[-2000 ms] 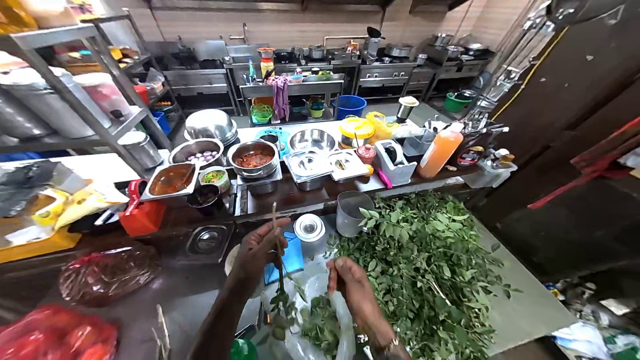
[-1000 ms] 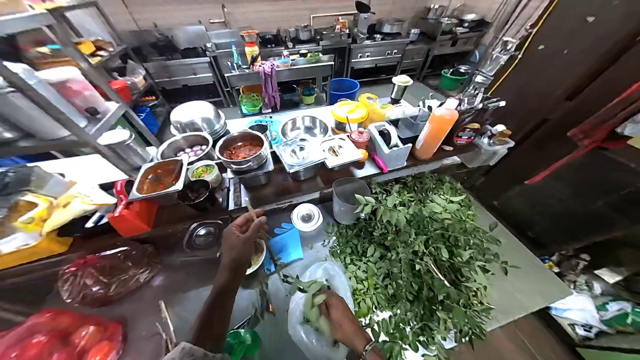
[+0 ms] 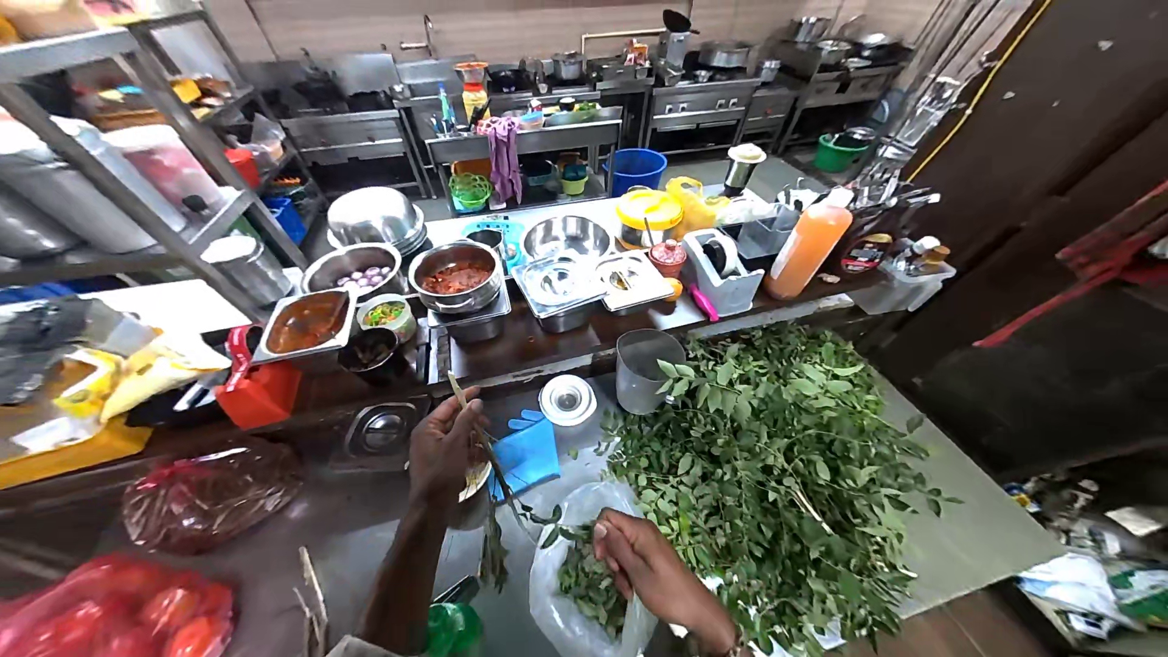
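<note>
My left hand (image 3: 445,449) grips a woody leaf stem (image 3: 458,391), whose thin sprigs hang down toward the bag. My right hand (image 3: 639,564) is over the mouth of a translucent plastic bag (image 3: 547,598), fingers curled; whether leaves are between them cannot be told. Loose green leaves (image 3: 591,579) lie inside the bag. A large heap of leafy green branches (image 3: 776,474) covers the counter to the right. Just beyond the hands are a blue glove (image 3: 529,456), a round white-rimmed lid (image 3: 568,400) and a clear plastic container (image 3: 646,374).
A raised shelf ahead holds a bowl of red food (image 3: 458,278), a tray of brown sauce (image 3: 308,324) and an orange bottle (image 3: 810,245). Red tomatoes in a bag (image 3: 119,607) and a brownish plastic bag (image 3: 212,493) sit at left. Bare stems (image 3: 312,602) lie near my left forearm.
My right hand, lower over the bag one second ago, has moved up near the hanging sprigs. The left hand still holds the stem. The view has shifted slightly.
</note>
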